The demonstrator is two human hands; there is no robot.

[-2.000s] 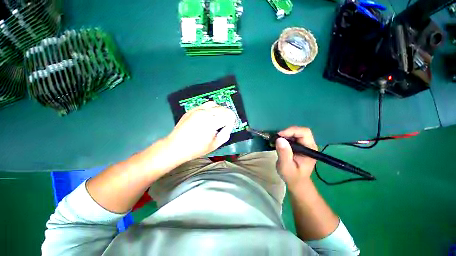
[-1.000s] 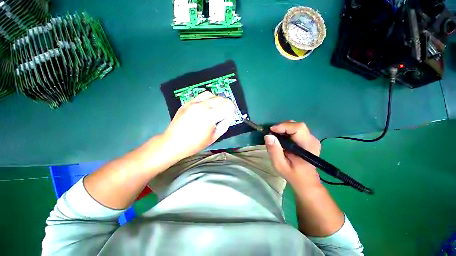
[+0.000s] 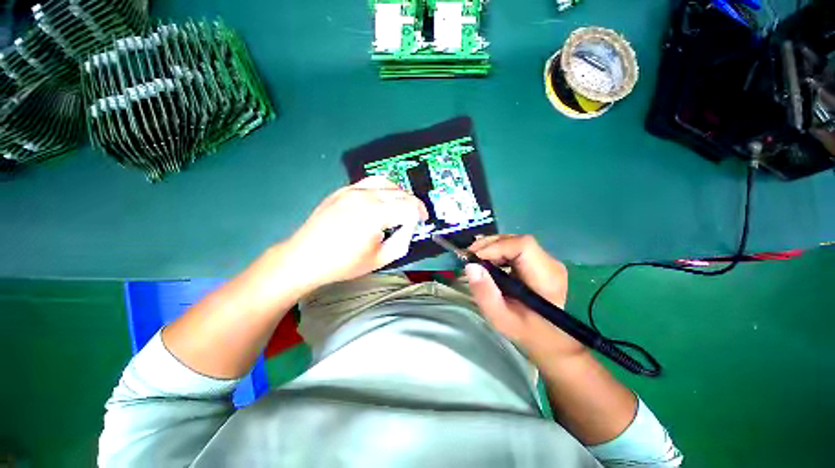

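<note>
A PCB panel (image 3: pixel 452 186) with two white-and-green boards between green rails lies on a black work pad (image 3: pixel 360 163). My left hand (image 3: pixel 362 228) is over the panel's left board and hides part of it. Its fingertips are pinched together; I cannot tell whether they hold solder wire. My right hand (image 3: pixel 522 283) grips the black soldering iron (image 3: pixel 549 313) like a pen. The iron's tip is at the lower edge of the panel, close to my left fingertips.
A row of upright boards (image 3: pixel 178 96) stands at the left. A flat board stack (image 3: pixel 435 66) lies beyond the pad. A round tin or spool (image 3: pixel 595 69) is at the right. A black soldering station (image 3: pixel 732 82) with the iron's cord is farther right. A blue bin (image 3: pixel 174 306) is below the bench edge.
The iron's tip and my left hand have moved from the right board to the left board, so the right board is uncovered. The whole view has shifted too.
</note>
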